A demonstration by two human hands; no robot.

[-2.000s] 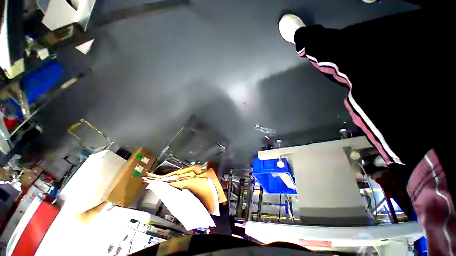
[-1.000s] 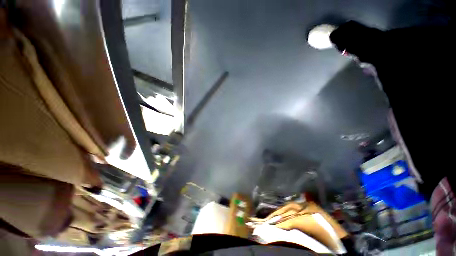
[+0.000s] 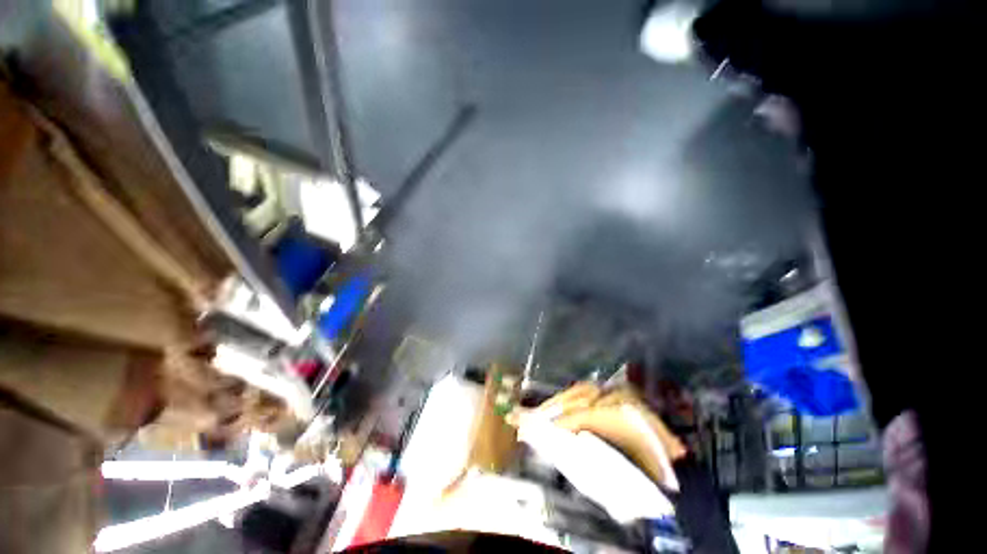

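Observation:
Neither of my hands is visible. The picture is blurred. Nearest at the left, large tan-brown pieces [image 3: 97,233], which look like bag parts, lie heaped and overlapping along a grey table edge [image 3: 179,162]. Their lower part runs into a blurred brown heap. At the bottom centre, curved tan panels [image 3: 622,422] lie with a white sheet [image 3: 595,471] in front of them. I cannot tell whether anything touches these pieces out of view.
A brown carton [image 3: 492,433] stands beside the tan panels, with a red surface [image 3: 379,509] to its left. A blue crate [image 3: 801,368] is at the right. A person's dark clothing [image 3: 909,238] and white shoe [image 3: 668,33] fill the upper right. Dark grey floor lies between.
The view has swung, bringing the tan-brown heap and table edge in at the left. The carton and tan panels now appear farther right than two seconds ago.

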